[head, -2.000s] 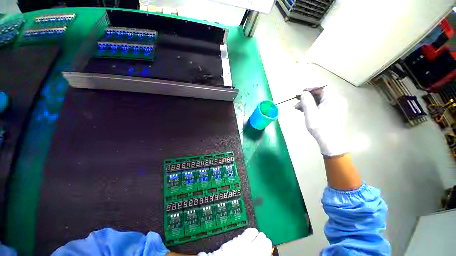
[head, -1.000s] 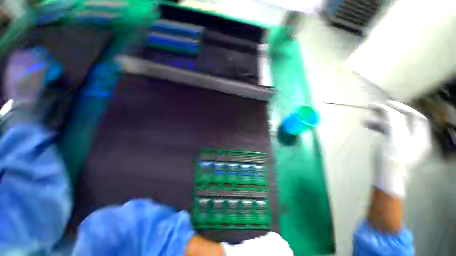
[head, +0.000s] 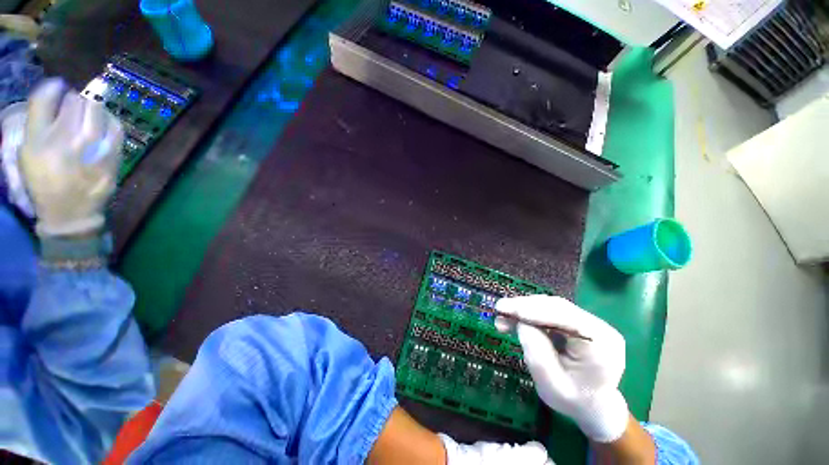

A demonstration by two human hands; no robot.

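Observation:
A green circuit board panel (head: 454, 350) lies on the black mat, with two rows of display digits and blue-glowing components in its upper row. My right hand (head: 573, 359), in a white glove, holds a thin dark brush (head: 550, 326) like a pen over the upper row of the panel. The brush tip is near the blue components; contact cannot be told. My left hand (head: 495, 454), in a white glove, is at the bottom edge of the picture by the panel's near edge, mostly cut off; its fingers are hidden.
A blue cup (head: 636, 249) stands right of the black mat (head: 364, 209). A grey-fronted tray (head: 473, 118) holds another panel (head: 436, 27). At left, a neighbour's gloved hand (head: 68, 154) is over another panel (head: 150, 104), near a second blue cup (head: 177, 32).
My right hand has moved from beyond the bench edge, near the cup, to over the panel with the brush. The view has turned, showing more of the neighbour's hand and panel.

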